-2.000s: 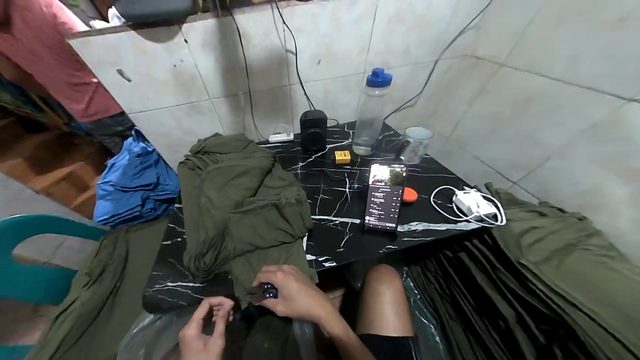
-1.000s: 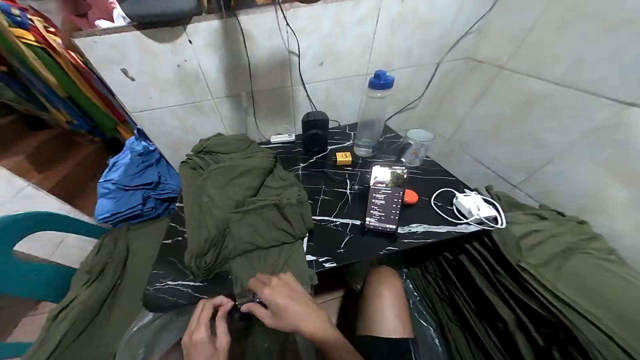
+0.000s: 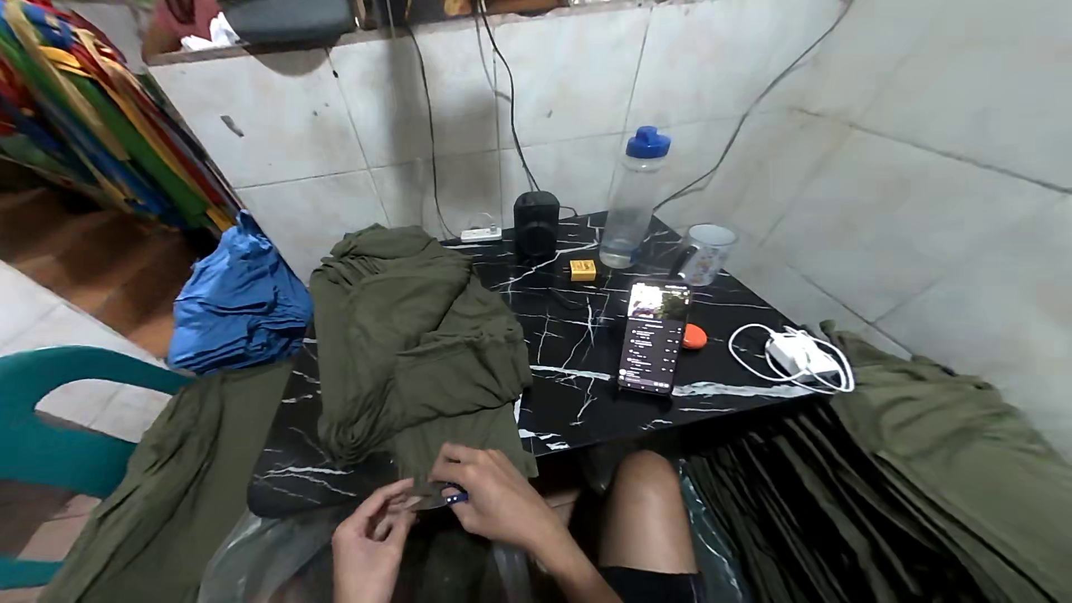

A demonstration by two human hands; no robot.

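Olive-green garments lie heaped on the left of the black marble-patterned table, one edge hanging over the front. At that edge my right hand holds a small tool with a blue handle, which looks like thread snips; its exact kind is unclear. My left hand pinches a bit of the dark olive cloth close to the tool's tip. Both hands are near each other, just in front of the table edge.
On the table stand a phone, water bottle, mug, black speaker, yellow box, orange object and white charger. Blue cloth and a green chair are left; olive cloth is right.
My hands stay at the cloth edge, my right hand now slightly apart from my left. The person in red at the upper left has moved, showing colourful hanging straps.
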